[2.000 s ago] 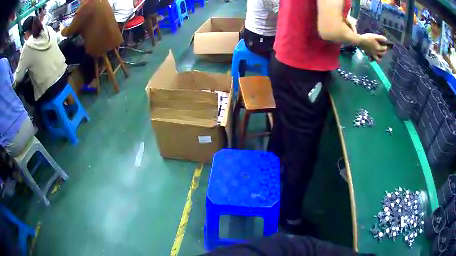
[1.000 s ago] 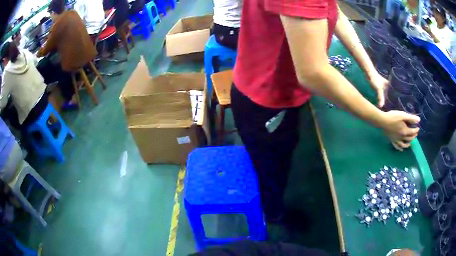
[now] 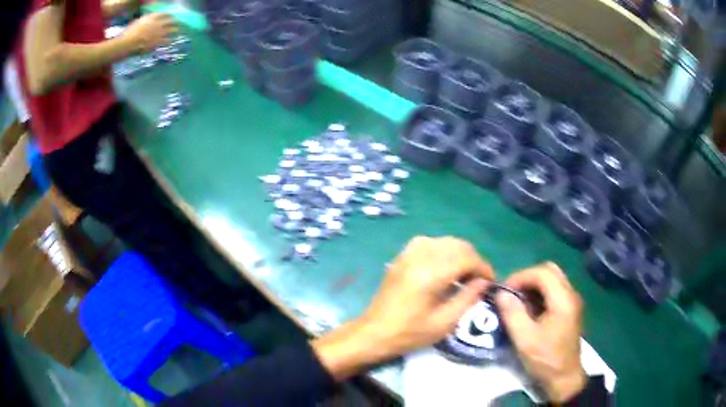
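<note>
A dark housing [image 3: 470,347] lies on a white cloth [image 3: 446,385] at the lower right, with a pale round centre showing inside it. My left hand [image 3: 426,298] is at its left and upper edge, fingertips pinched together. My right hand [image 3: 549,326] is at its right side, thumb and fingers bent over the rim. Both hands' fingertips meet at the housing's far edge around something small and dark. The view is blurred, so I cannot tell whether that is a separate part or the rim.
A heap of grey and white inserts [image 3: 334,187] lies left of the cloth. Two housing rows [image 3: 532,181] stand behind it. Housing stacks [image 3: 286,63] stand farther left. A person in red [image 3: 76,75] stands at the bench's far left, near smaller insert piles and a blue stool [image 3: 151,318].
The view has swung right and down from the aisle to the bench. Both my hands, the cloth and the housing have come into view. The neighbour now appears at the far left.
</note>
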